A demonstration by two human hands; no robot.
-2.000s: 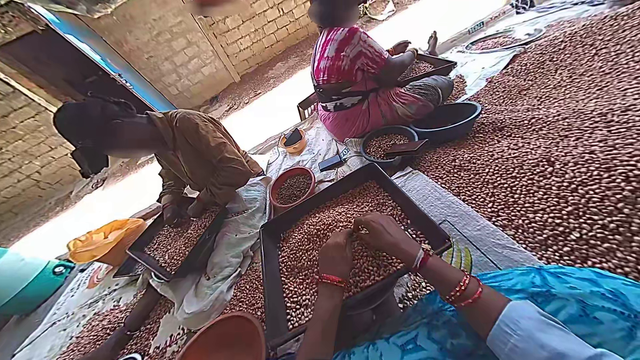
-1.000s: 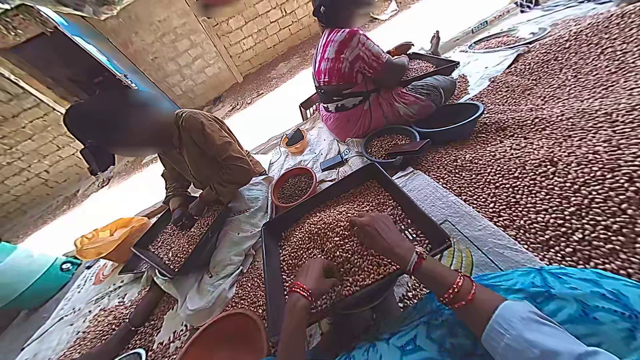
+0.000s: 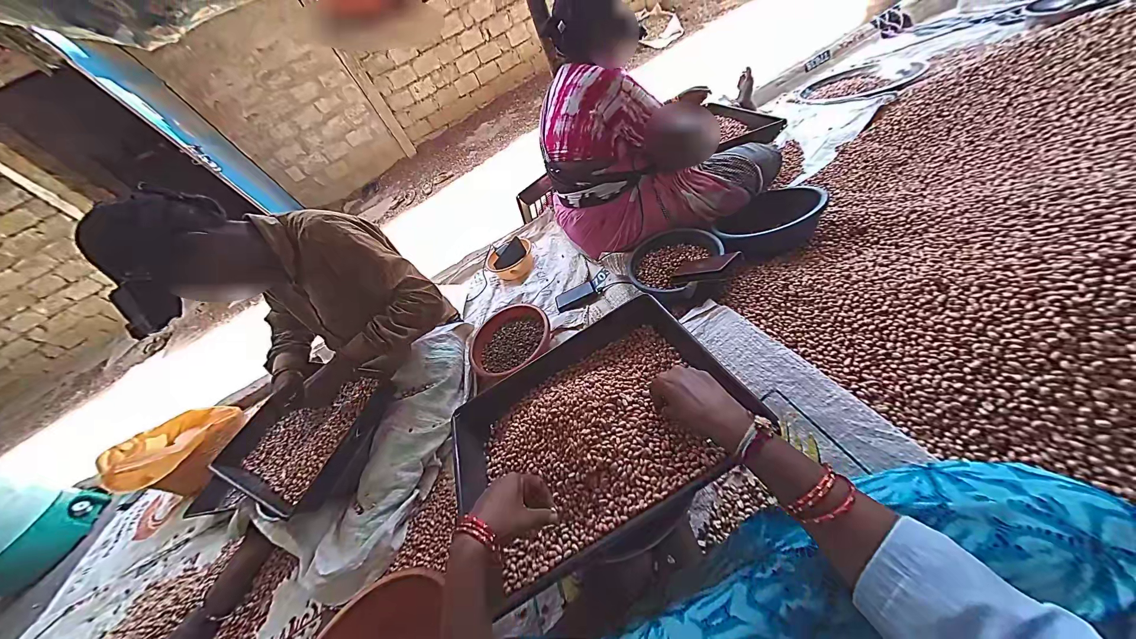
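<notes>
A dark rectangular tray (image 3: 568, 358) full of reddish-brown nuts or seeds (image 3: 595, 435) lies in front of me, tilted in the view. Over its lower left part is my left hand (image 3: 515, 508), fingers curled in at the surface of the nuts. My right hand (image 3: 699, 404) rests at the tray's right side, its fingertips bent down to the nuts. Whether either hand pinches a nut is too small to tell. Red bangles circle both wrists. A reddish-brown bowl (image 3: 390, 608) stands by my left forearm, and a round bowl of darker pieces (image 3: 510, 344) touches the tray's far left side.
A large heap of nuts (image 3: 958, 266) spreads at right. Two people sit nearby with trays of nuts (image 3: 311, 444). Beyond my tray are a dark basin (image 3: 772, 222), a tub of nuts (image 3: 670, 262), a black device (image 3: 577, 295) and a small yellow bowl (image 3: 512, 264). An orange container (image 3: 173, 453) stands left.
Two seconds ago my hands were close together above the tray; they are now apart, the left one lower toward the near left side. The person at left has leaned a little further over their tray.
</notes>
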